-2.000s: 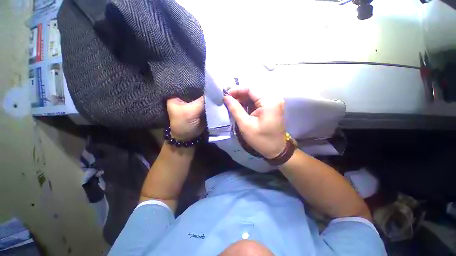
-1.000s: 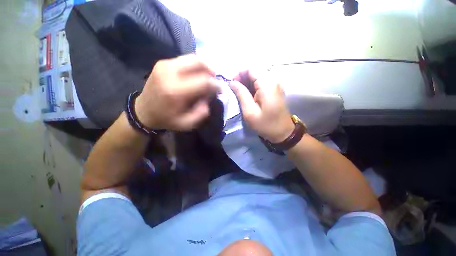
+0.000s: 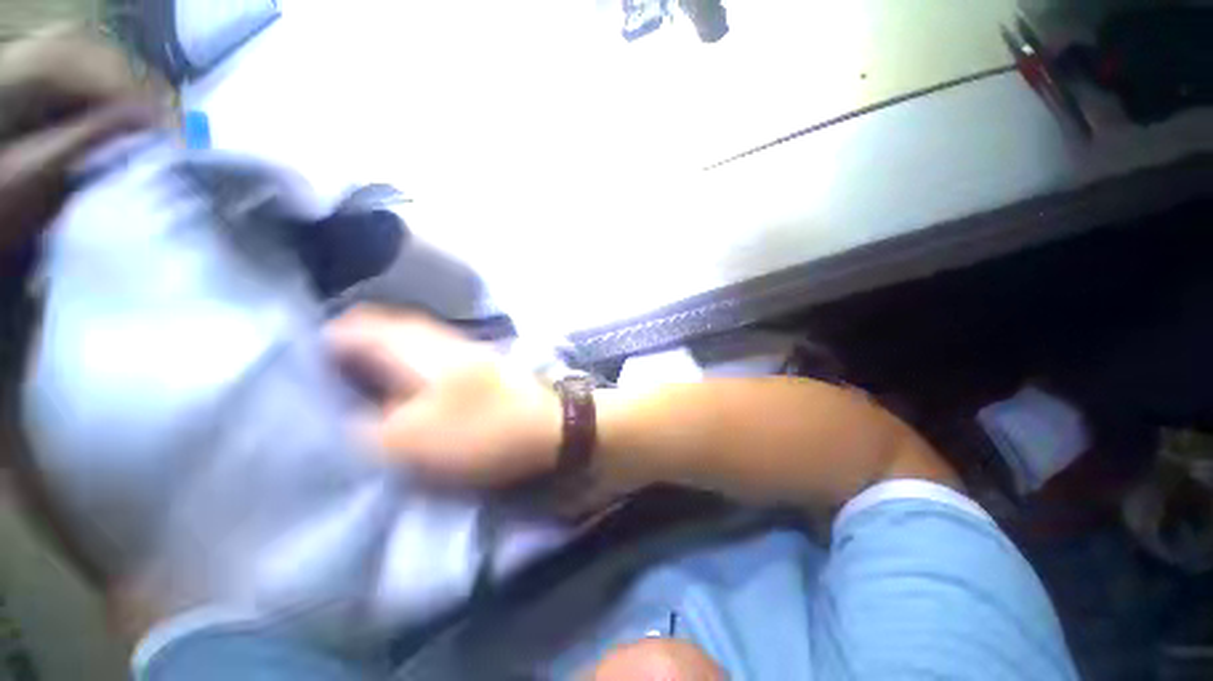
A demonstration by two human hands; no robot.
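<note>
The garment [image 3: 200, 386] shows its white interfaced side, blurred by motion, across the left of the view and over the table's front edge. Dark grey parts of it show near its top. My left hand [image 3: 67, 113] is at the upper left, blurred and partly cut off by the edge, with its fingers on the garment's top edge. My right hand [image 3: 446, 406] lies on the garment's right side with its fingers closed on the cloth. The fingertips of both hands are blurred. A strip of herringbone cloth [image 3: 665, 326] lies along the table's front edge.
The white machine table [image 3: 825, 200] runs behind the garment, with a long seam line. A slim tool with red [image 3: 1051, 83] and a dark object [image 3: 1157, 67] lie at the upper right. Dark metal machine parts [image 3: 685, 16] show at the top. White cloth or paper [image 3: 1038, 432] lies below right.
The garment has been lifted and swung left, and its white side now shows. My left hand has moved to the far upper left, my right hand left and down. The whole view has shifted and tilted.
</note>
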